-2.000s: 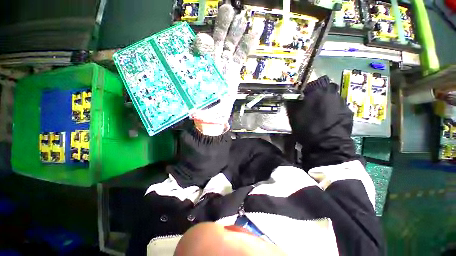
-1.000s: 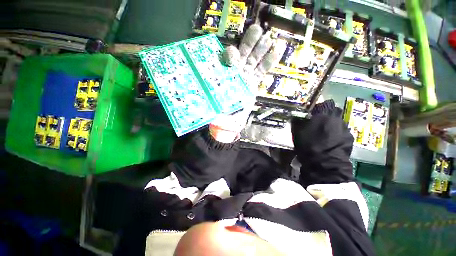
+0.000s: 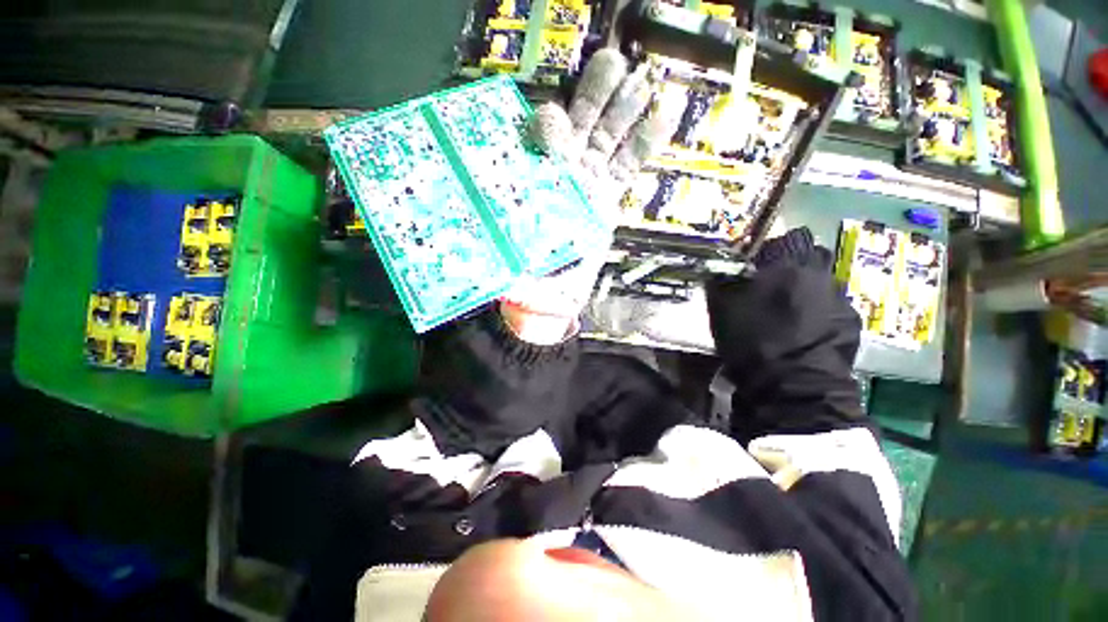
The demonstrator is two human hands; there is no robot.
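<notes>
My left hand [image 3: 595, 146], in a white-grey knit glove, holds a twin circuit board [image 3: 468, 201] by its right edge. The thumb lies at the edge and the other fingers are extended. The board's pale teal underside faces me, and it is tilted. Just right of the hand, a tilted black carrier [image 3: 796, 164] holds a populated board [image 3: 717, 134] with yellow, black and white parts. My right sleeve reaches the carrier's lower right corner; my right hand is hidden there.
A green crate [image 3: 286, 243] at left holds several yellow boards [image 3: 118, 331] on a blue sheet. More loaded carriers [image 3: 960, 116] stand on the conveyor behind. A yellow-topped board [image 3: 893, 282] and a small blue object [image 3: 922, 218] lie on the bench at right.
Since two seconds ago, my left hand with the board and the tilted carrier have shifted right in the picture; the whole view has also shifted a little. The hold on the board looks the same.
</notes>
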